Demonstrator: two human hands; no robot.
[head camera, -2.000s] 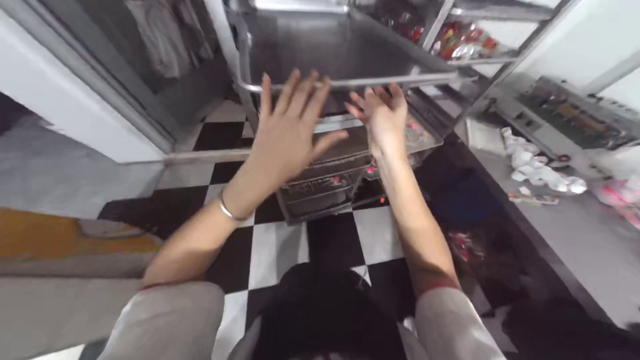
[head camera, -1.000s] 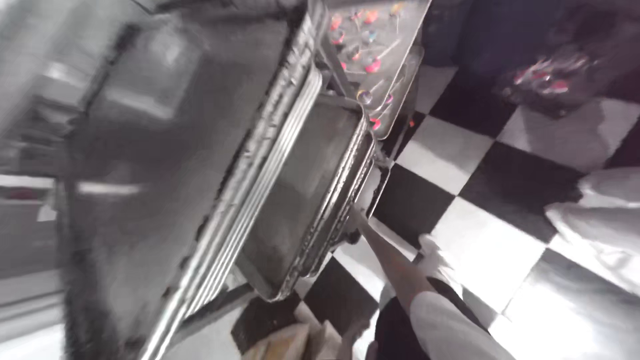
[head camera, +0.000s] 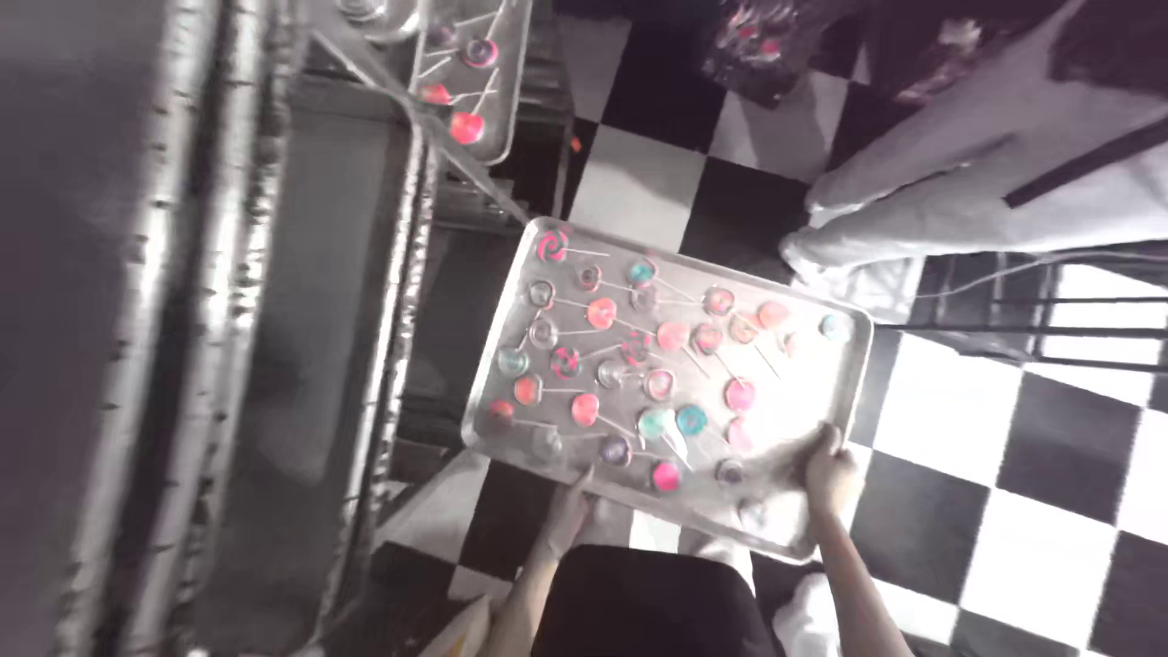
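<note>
A metal baking tray (head camera: 630, 497) spans the middle of the head view, with many lollipops in pink, red, teal and clear swirls lying flat on it. My left hand (head camera: 569, 516) grips its near edge from below, left of the middle. At the near right corner, my right hand (head camera: 830, 470) holds the right rim, fingertips over the edge. Among the lollipops are a teal one (head camera: 691, 420) and a bright pink one (head camera: 666, 475) near the front. The tray slants slightly down to the right in the view.
Stacked metal trays in a rack (head camera: 219, 301) fill the left side. Another tray of lollipops (head camera: 499, 151) is at the upper left. A person in pale trousers (head camera: 967, 201) stands at the upper right, near a dark wire rack (head camera: 1077, 328). A clear bag with red pieces (head camera: 762, 46) lies beyond on the checkered floor.
Both hands, bare and raised before the rack two seconds ago, now hold a tray of lollipops. The view has swung strongly. The person's pale trousers now show at the right.
</note>
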